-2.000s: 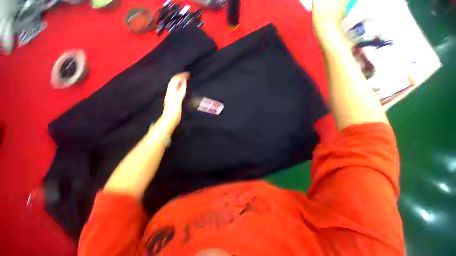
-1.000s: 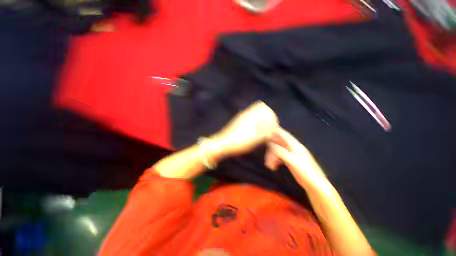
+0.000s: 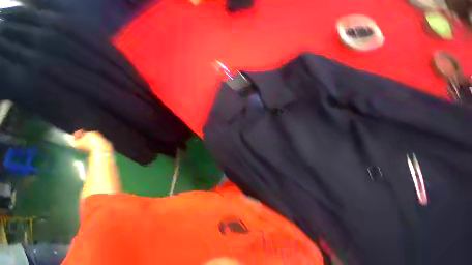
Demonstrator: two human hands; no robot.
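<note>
The dark coat (image 3: 331, 140) lies on the red cloth at the centre and right, its collar end towards the left. A shiny metal hanger hook (image 3: 223, 68) sticks out at the collar. Pink and silver thread snips (image 3: 417, 178) lie on the coat at the right. My left hand (image 3: 92, 141) is held out at the far left, off the coat and near the dark garments. It is small and blurred, so its fingers and anything in them cannot be made out. My right hand is not in view.
Dark garments (image 3: 77, 77) are heaped at the left and hang over the table's edge. A pale-rimmed bowl (image 3: 360, 32) with dark pieces stands on the red cloth (image 3: 274, 31). Small round dishes (image 3: 439, 26) are at the top right. Green floor (image 3: 142, 176) shows below.
The view has swung left. My hands, together over the coat one second ago, have parted. My left hand has moved out to the left, and my right hand has left view.
</note>
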